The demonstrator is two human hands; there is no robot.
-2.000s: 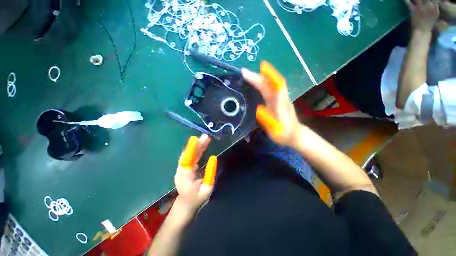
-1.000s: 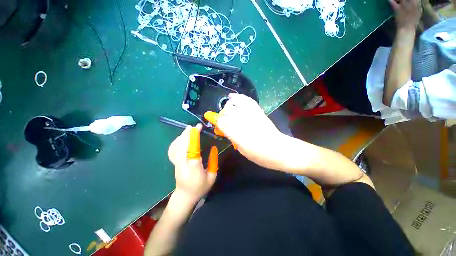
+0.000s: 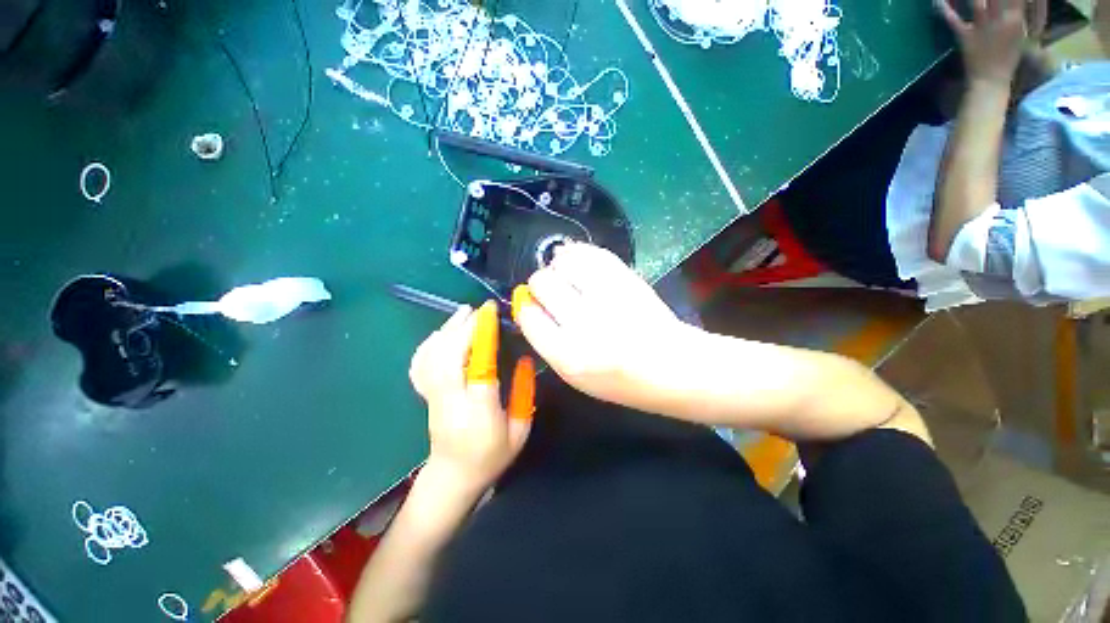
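A black housing shell (image 3: 517,231) lies at the bench edge with its inside up. A thin white gasket (image 3: 477,190) with small blobs runs along its rim. One rod antenna (image 3: 517,155) lies along its far side, another (image 3: 420,296) along its near side. My right hand (image 3: 603,319), with orange finger cots, is over the shell's near right part, fingertips bent down at the rim beside the central ring; what they pinch is hidden. My left hand (image 3: 469,396), also with orange cots, is at the near antenna, thumb and forefinger apart; its contact with the shell is unclear.
A tangled gasket pile (image 3: 487,79) lies beyond the shell, another heap (image 3: 803,43) farther right. At left are a black cup (image 3: 119,353) with a white glue bottle (image 3: 274,301) across it, and O-rings (image 3: 112,527). Another person's arm (image 3: 974,158) is at right.
My right hand has come from the shell's right side onto its near rim and stayed there with small finger movements. My left hand has stayed near the near antenna. The camera view has shifted slightly.
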